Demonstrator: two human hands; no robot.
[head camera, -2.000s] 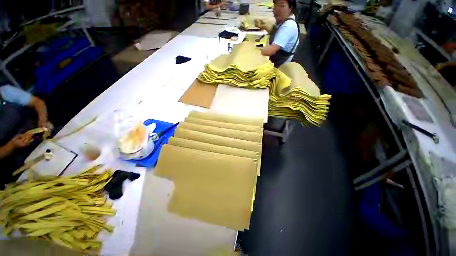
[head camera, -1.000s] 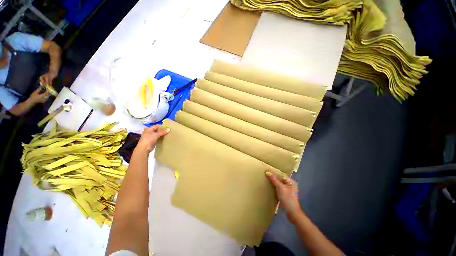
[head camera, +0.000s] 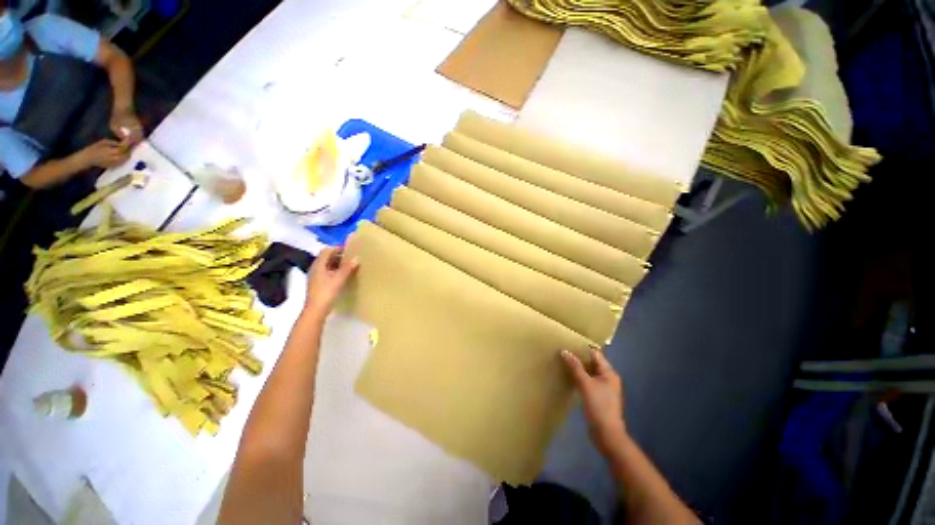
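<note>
A khaki leather panel (head camera: 461, 359) with a notched left edge lies nearest me, at the front of a staggered row of panels (head camera: 543, 210) that overlap like steps. My left hand (head camera: 331, 279) holds the panel's upper left corner between thumb and fingers. My right hand (head camera: 595, 388) holds its right edge, thumb on top, near the upper right corner. The fingers under the panel are hidden. Pale grey card (head camera: 354, 451) shows under the panel at the lower left.
A heap of yellow strips (head camera: 154, 308), black cloth (head camera: 279, 272) and small bottle (head camera: 62, 402) lie left. A white tub (head camera: 318, 185) stands on a blue tray (head camera: 384, 169). A brown board (head camera: 502, 53) and leather stacks (head camera: 789, 133) lie beyond. A person sits at far left.
Two seconds ago no hands showed; one second ago both held the near panel. Since then its upper edge has shifted slightly toward the row. The view has turned and moved a little.
</note>
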